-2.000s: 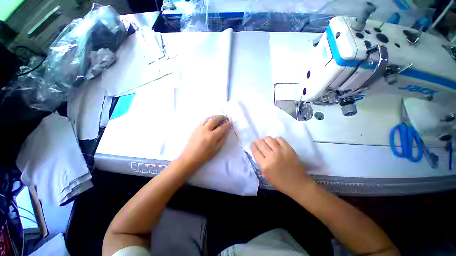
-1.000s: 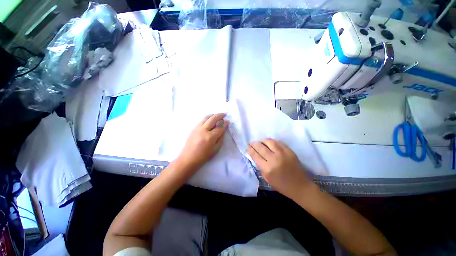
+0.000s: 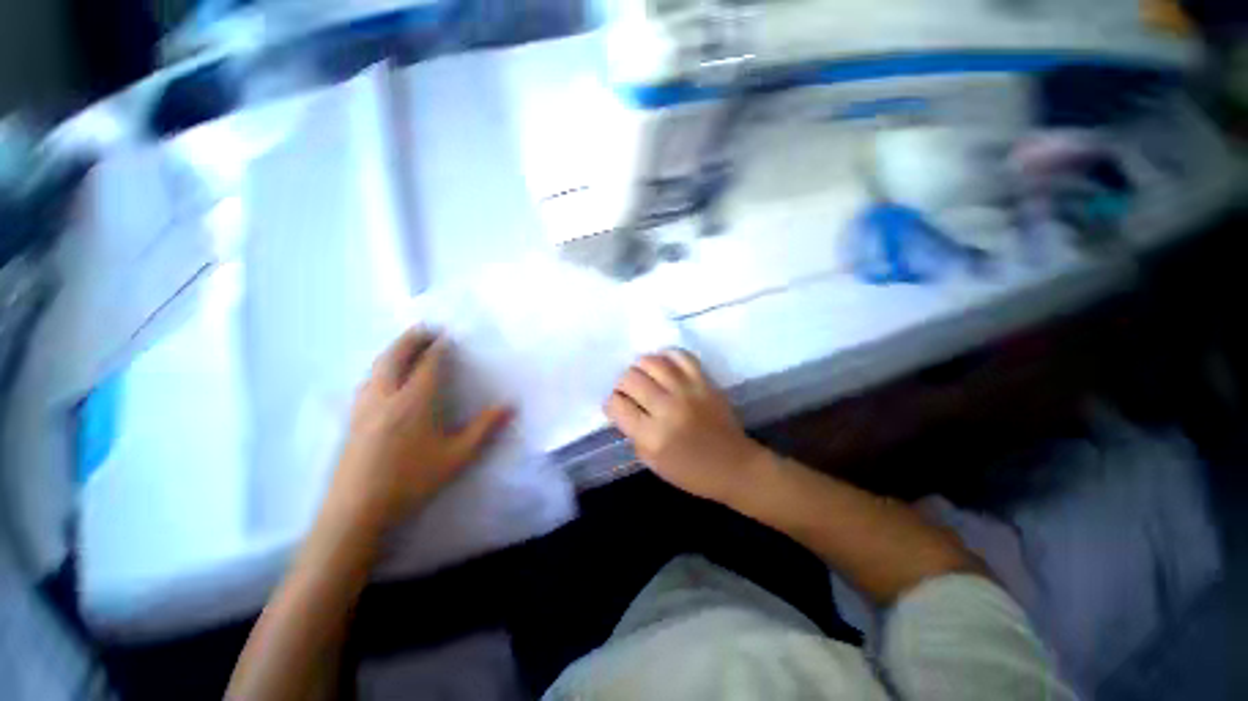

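Observation:
The view is blurred. A white fabric panel (image 3: 527,329) lies across the table in front of the sewing machine (image 3: 671,164). My left hand (image 3: 411,431) rests on its left part, thumb spread away from the fingers. My right hand (image 3: 678,418) has its fingers curled on the panel's right part, near the table's front edge. A lower part of the panel hangs over that edge below my left hand. The machine's needle area is too blurred to tell details.
More white cloth (image 3: 308,260) with a long fold covers the table's left side. Blue-handled scissors (image 3: 897,244) lie right of the machine head, with blurred small items beyond. The table's front edge (image 3: 849,363) runs below. Pale cloth (image 3: 1109,520) shows at lower right.
The view has swung right, so the table appears tilted. My left thumb has spread from the fingers. My right hand has moved farther from my left, towards the panel's right side.

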